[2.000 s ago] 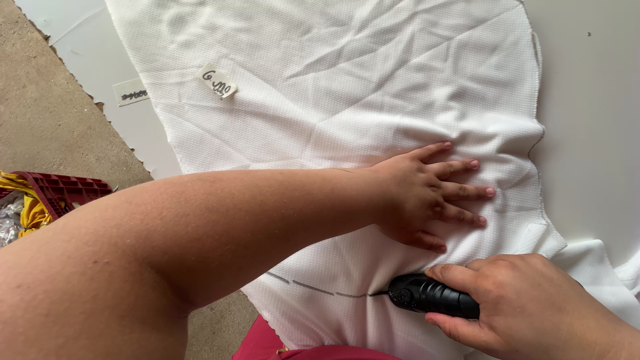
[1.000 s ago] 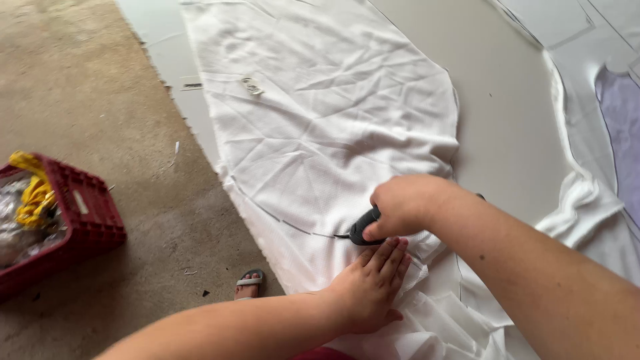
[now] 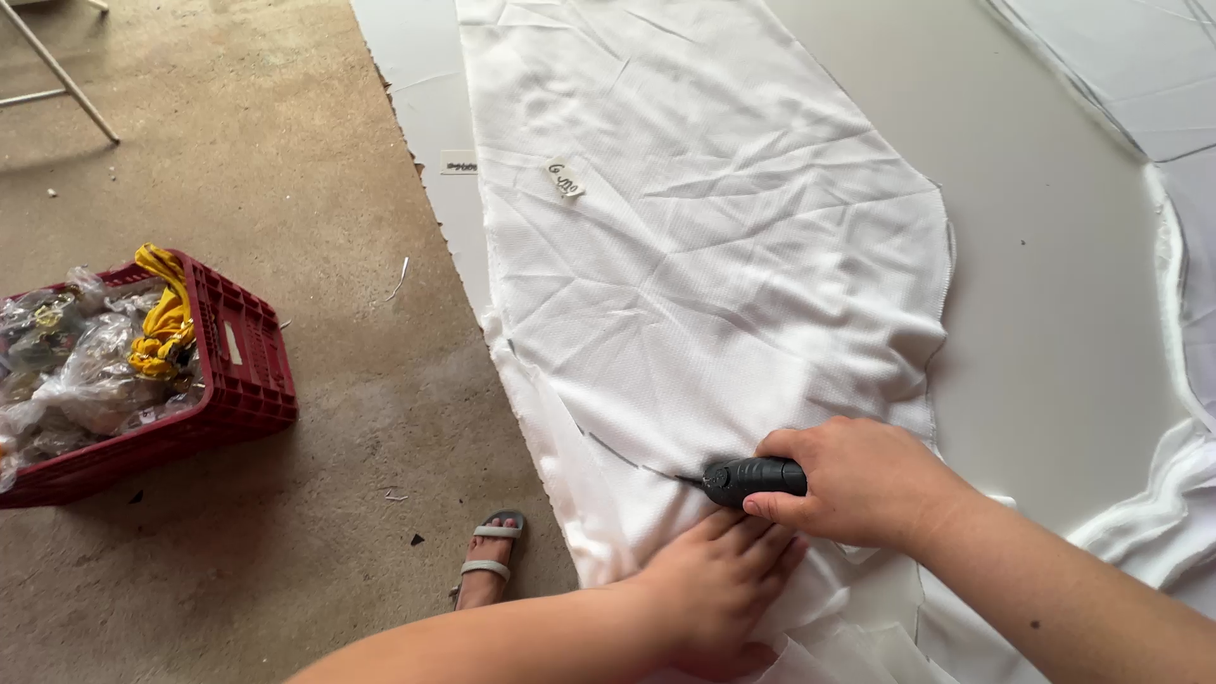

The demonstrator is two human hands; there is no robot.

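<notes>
My right hand (image 3: 836, 480) is closed around a black-handled tool (image 3: 750, 480), whose thin dark tip points left and meets the white fabric (image 3: 703, 275) at a dashed dark line. I cannot tell exactly what kind of tool it is. Just below it, my left hand (image 3: 727, 579) lies on the fabric, its fingers partly under the tool and right hand. The fabric is wrinkled, and a small tag (image 3: 565, 178) with writing rests on its upper left part. Loose folds bunch up beside and below my left hand.
A red plastic crate (image 3: 242, 351) with clear bags and yellow material stands on the concrete floor at left. A sandaled foot (image 3: 487, 560) shows beside the table's ragged edge. Metal legs (image 3: 62, 71) are at upper left. More white cloth (image 3: 1154, 503) lies at right on the pale tabletop.
My left hand was spread on the fabric above the tool two seconds ago; now it lies below the tool. My right hand still holds the tool. The view has shifted to show more floor.
</notes>
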